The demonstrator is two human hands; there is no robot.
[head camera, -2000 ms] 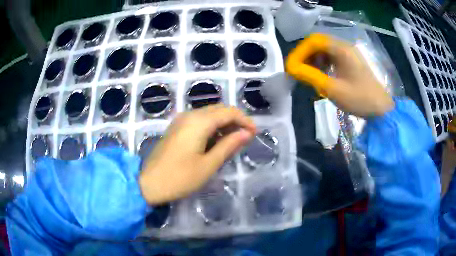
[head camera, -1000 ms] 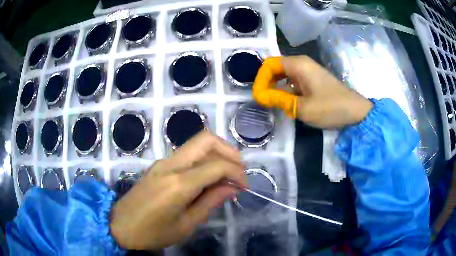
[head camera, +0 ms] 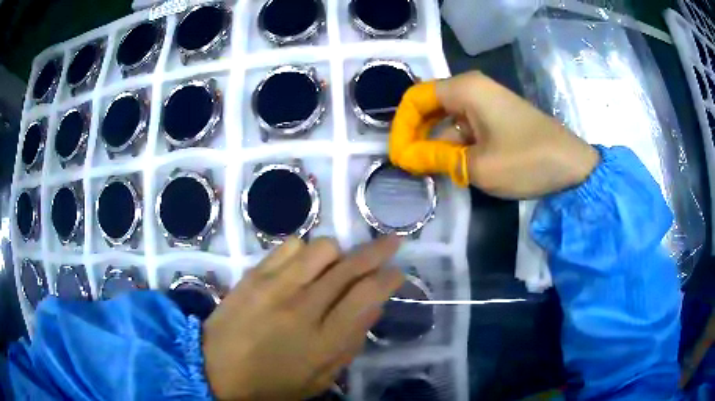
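Observation:
A round watch head (head camera: 396, 197) in the white tray's right column has a hazy, finely lined clear film over its glass. My right hand (head camera: 502, 141), with orange cots on thumb and index finger, pinches at the film's upper edge. What lies between the fingertips is mostly hidden. My left hand (head camera: 302, 321) is bare, palm down over the lower pockets, with fingertips just below this watch; whether it holds anything is unclear. A thin white line (head camera: 470, 301) runs rightward from near its fingers, across the watch below and past the tray edge.
The white tray (head camera: 337, 149) holds rows of black-faced watches. Right of it lie a crinkled clear bag (head camera: 627, 125) and a white strip-like piece (head camera: 531, 251). A white bottle (head camera: 482, 23) stands at the top. Another tray (head camera: 698, 70) is at the far right.
My right hand has moved left and down from beside the tray to the watch, where film now covers the glass. My left fingers have straightened. The white line has swung nearly level.

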